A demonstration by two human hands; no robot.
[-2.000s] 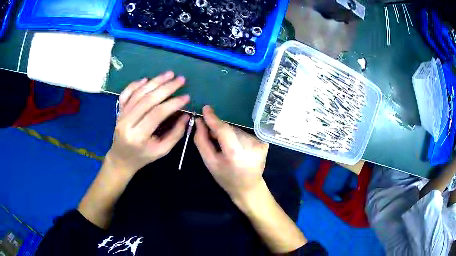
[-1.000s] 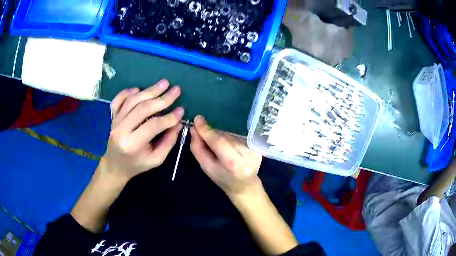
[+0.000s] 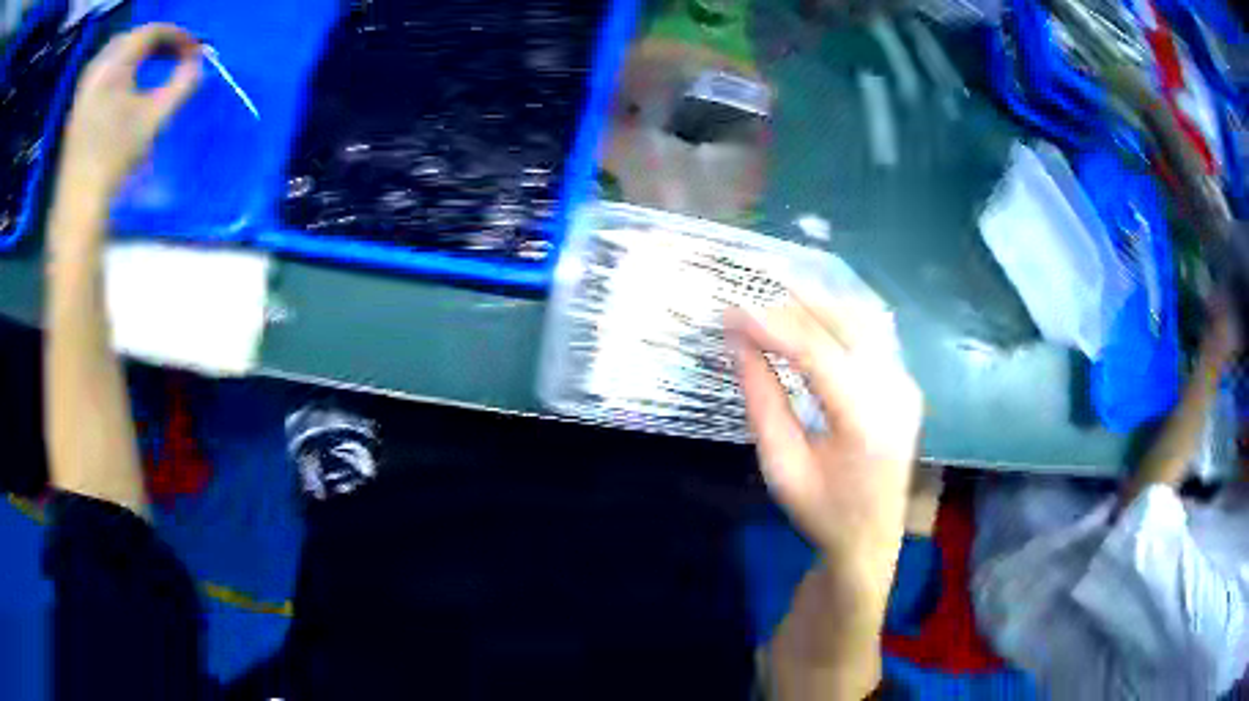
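Note:
The frame is blurred. My left hand (image 3: 121,117) is at the upper left over a blue tray (image 3: 178,192). Its thumb and fingertips are pinched together at one end of a thin silvery rod (image 3: 230,82). My right hand (image 3: 838,411) is over the right part of the clear plastic box (image 3: 562,322), thumb and fingers apart, with nothing visible between them. The box holds many silvery rods (image 3: 685,384) and a white paper slip (image 3: 637,308). My right hand hides part of the box.
A blue tray of dark rings (image 3: 425,151) stands behind the bench edge, beside a white pad (image 3: 189,308). The metal press block (image 3: 726,103) is behind the box. A clear lid (image 3: 1055,253) and blue tray (image 3: 1140,329) are right. Another person's arm (image 3: 1181,404) shows far right.
My hands have parted from the rod assembly between them. My left hand moved up and left to the blue tray, my right hand right to the box. The view shifted, showing more of the press base.

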